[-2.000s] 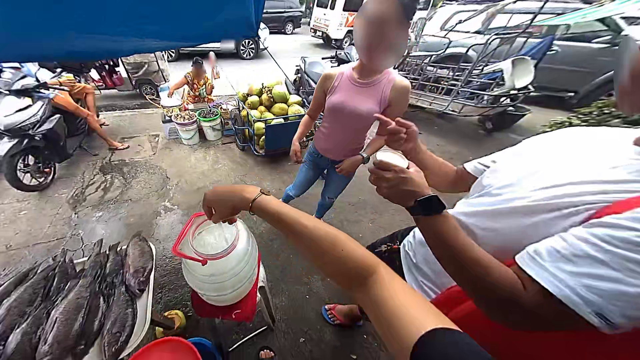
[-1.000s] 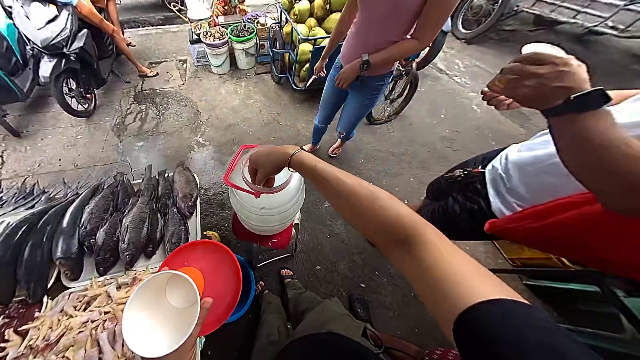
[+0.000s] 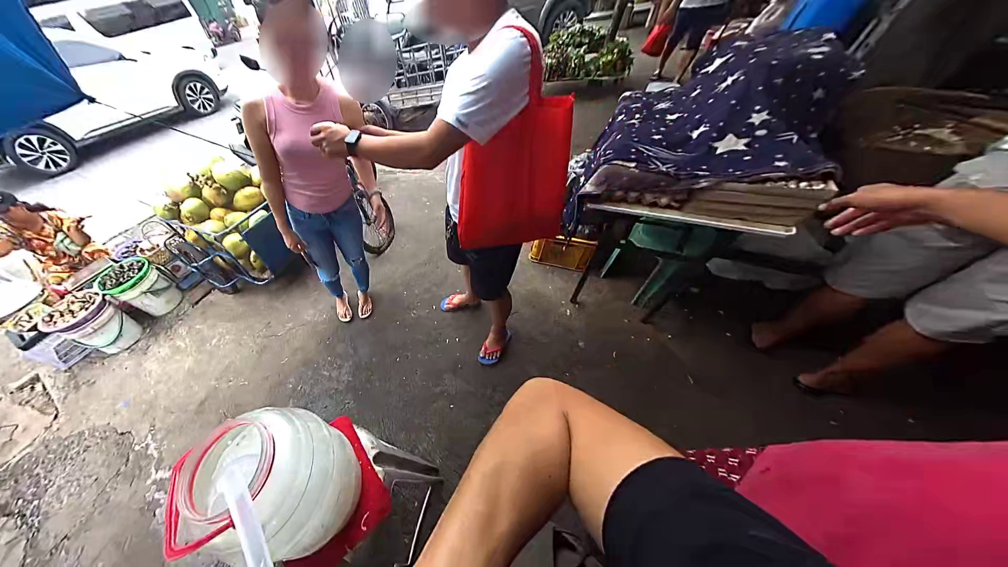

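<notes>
My right forearm comes in at the bottom centre, bent at the elbow, and its hand lies below the frame's edge. My left hand does not show. At the lower left stands a large ribbed plastic drink jar with a pale, cloudy liquid. Its round mouth is uncovered, and a translucent ladle handle sticks out of it. A red cloth or mat lies under the jar, on a stand. What either hand holds is hidden.
A person in a pink top and a person with a red tote bag stand ahead. Green coconuts fill a blue cart. Buckets of goods stand at left. At right, a star-patterned cloth covers a table beside a seated person.
My right hand has left the jar's mouth and dropped out of view. The paper cup in my left hand is out of view too. The view has swung right.
</notes>
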